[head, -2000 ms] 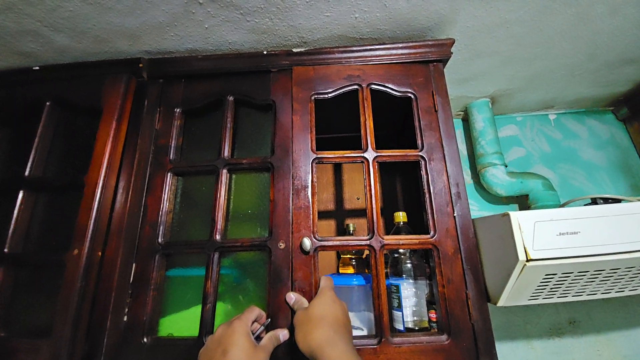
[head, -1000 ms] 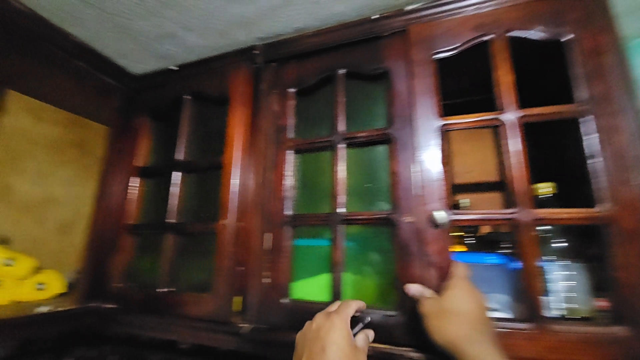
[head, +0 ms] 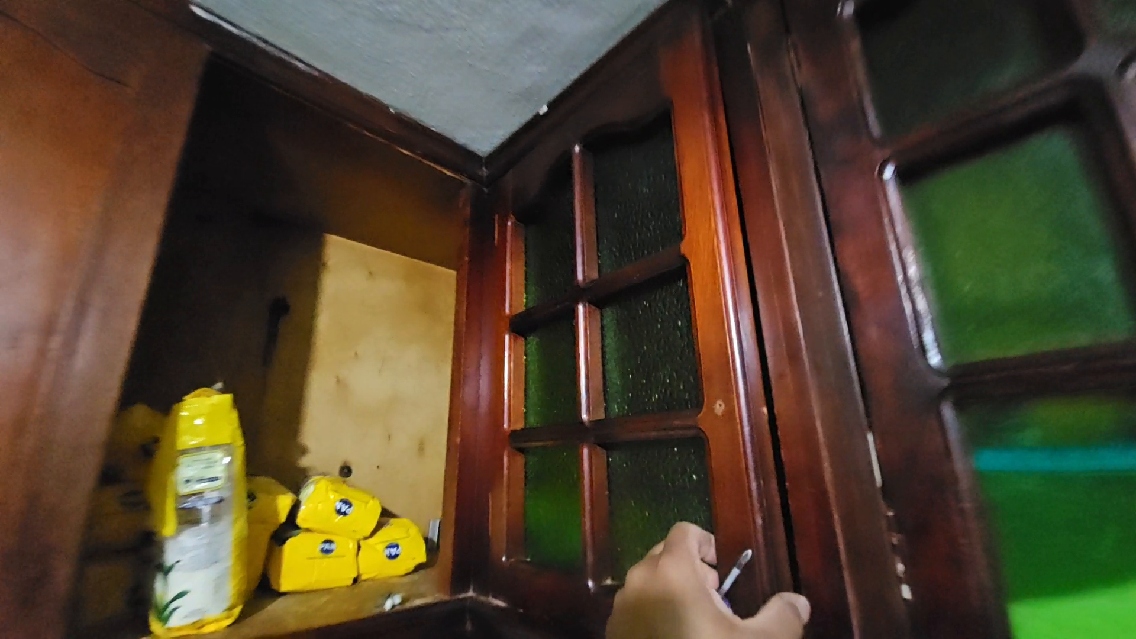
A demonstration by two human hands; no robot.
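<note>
My left hand is at the lower edge of a dark-red wooden cabinet door with textured glass panes. A thin metal shaft, which looks like a small screwdriver's, sticks up between its thumb and fingers; the rest is hidden by the hand. The fingertips lie close to the door's bottom right pane; whether they touch it is unclear. My right hand is out of view.
Left of the door, an open cabinet compartment holds several yellow packages and a tall yellow-and-clear bag on its shelf. Another glass-paned door stands at the right, close to the hand. The ceiling meets the cabinet tops.
The view has swung far left to the corner compartment. My right hand, earlier at the right-hand cabinet door with the knob, has left the view. My left hand still holds the thin tool.
</note>
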